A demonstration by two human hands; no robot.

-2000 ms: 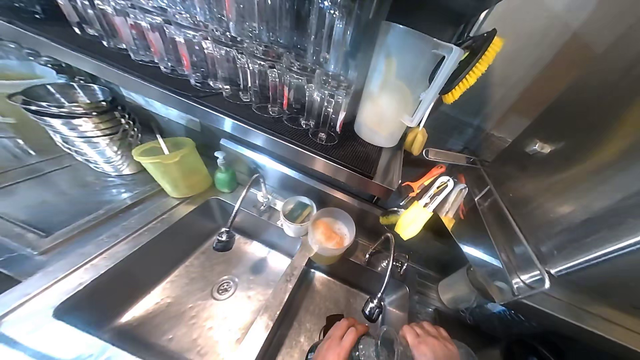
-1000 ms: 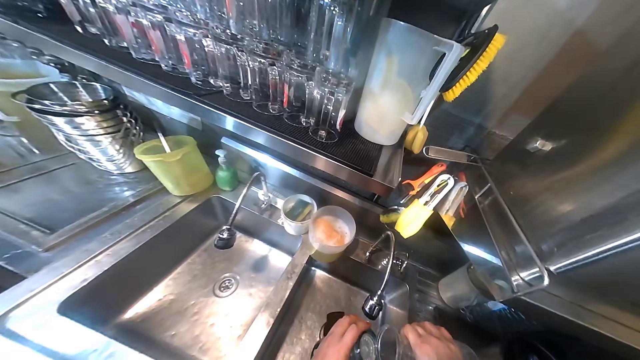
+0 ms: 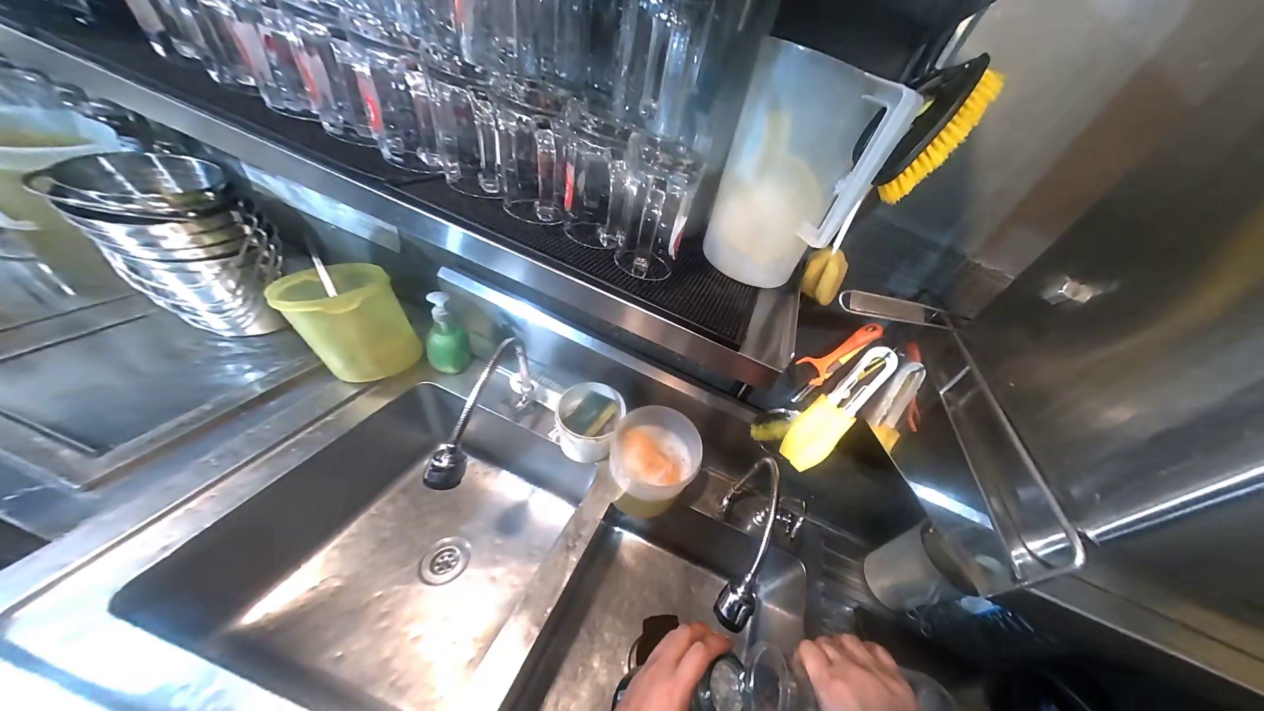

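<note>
At the bottom edge, my left hand [image 3: 677,668] is curled over a dark-rimmed glass item above the right sink basin [image 3: 622,583]. My right hand [image 3: 851,671] rests against clear glassware [image 3: 768,676] just beside it, and the glass lies between both hands. The lower parts of both hands are cut off by the frame, so what each one grips cannot be fully made out. The right flexible faucet [image 3: 736,602] ends right above my left hand. A dark object [image 3: 656,632] sits in the basin by my left fingers.
The left sink basin [image 3: 395,563] has its own faucet [image 3: 446,464]. A sponge cup [image 3: 587,420] and a plastic container of foamy liquid [image 3: 654,456] stand behind the divider. Glass mugs [image 3: 657,212] and a plastic pitcher [image 3: 780,168] fill the shelf. Yellow-tipped tongs [image 3: 825,425] are behind, right.
</note>
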